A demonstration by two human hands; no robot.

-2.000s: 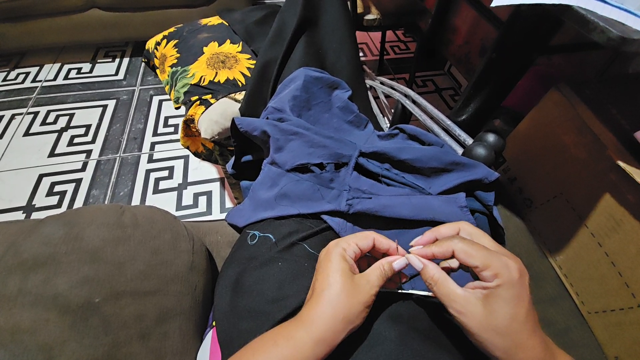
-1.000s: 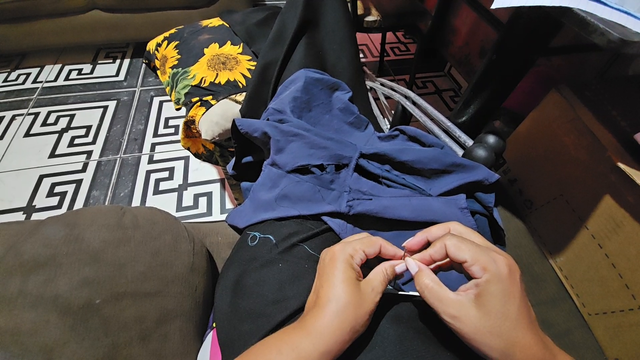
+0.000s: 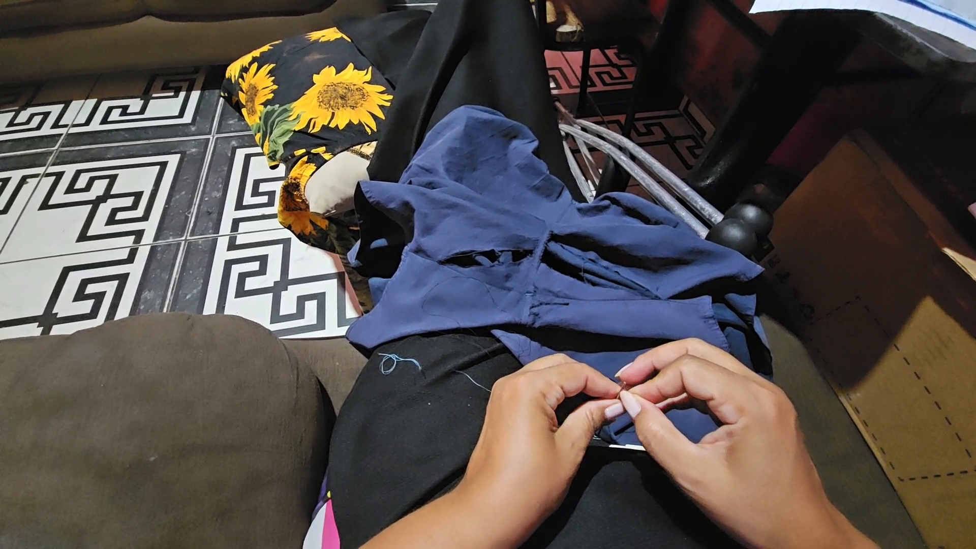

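My left hand (image 3: pixel 537 427) and my right hand (image 3: pixel 720 427) meet at the fingertips over my lap. Between the pinched thumbs and index fingers is something tiny and thin, perhaps a needle or thread; the fingers mostly hide it. Just beyond them a navy blue cloth garment (image 3: pixel 473 213) lies crumpled over my legs, with a seam and dark gaps near its middle. Part of the blue cloth shows beneath my hands, beside a thin white edge. A loop of light blue thread (image 3: pixel 389 362) rests on the black trousers (image 3: pixel 412 427), left of my left hand.
A brown couch cushion (image 3: pixel 152 435) is at the left. Sunflower-print cloth (image 3: pixel 328 84) lies beyond my legs, over the patterned tile floor (image 3: pixel 114 198). To the right are metal tubes (image 3: pixel 648 164), black round knobs (image 3: pixel 732 236) and a cardboard box (image 3: pixel 892 335). Paper (image 3: pixel 915 11) overhangs the top right.
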